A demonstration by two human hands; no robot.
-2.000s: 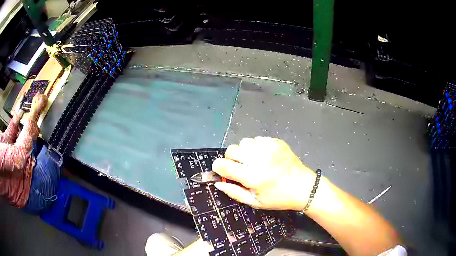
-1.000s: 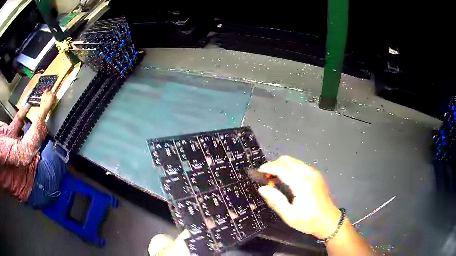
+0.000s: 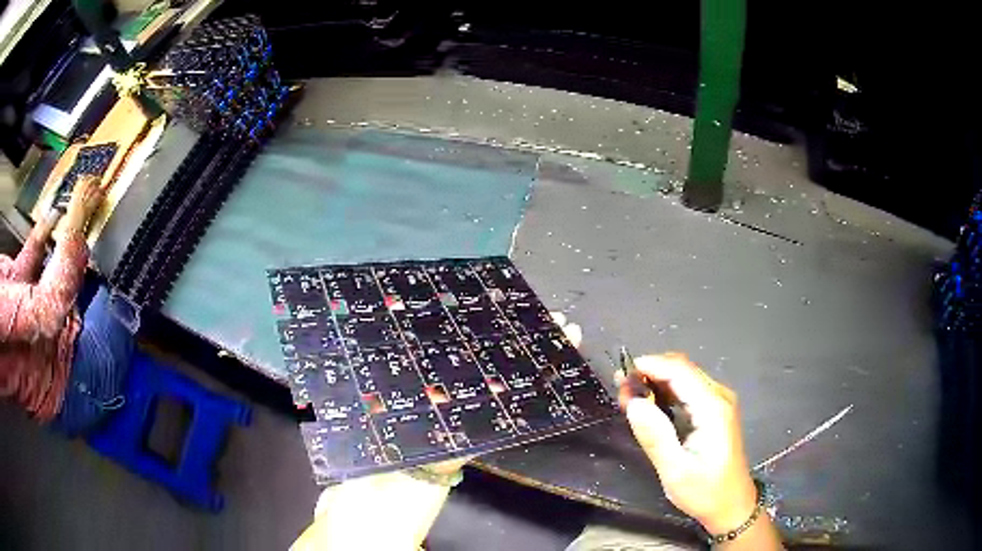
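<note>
The black circuit board panel (image 3: 431, 361) is held face up over the front edge of the bench, with white print and small orange spots showing. My left hand (image 3: 382, 506) is under its near edge, mostly hidden by the panel; pale fingertips show past its right edge. My right hand (image 3: 689, 431) is just right of the panel, apart from it, and closed around the side cutters (image 3: 628, 364). Their short jaws point up past my fingers, and the handles are mostly hidden in my fist.
A ridged rack (image 3: 188, 205) with upright boards (image 3: 226, 81) stands at the left. More racked boards (image 3: 962, 269) are at the right edge. A green post (image 3: 713, 108) rises behind. Clippings dot the mat. A person (image 3: 48, 312) sits at the left beside a blue stool (image 3: 172, 425).
The panel has come fully into view and turned flatter, moving left. My right hand with the cutters has moved right, away from the panel. My left forearm now shows below it.
</note>
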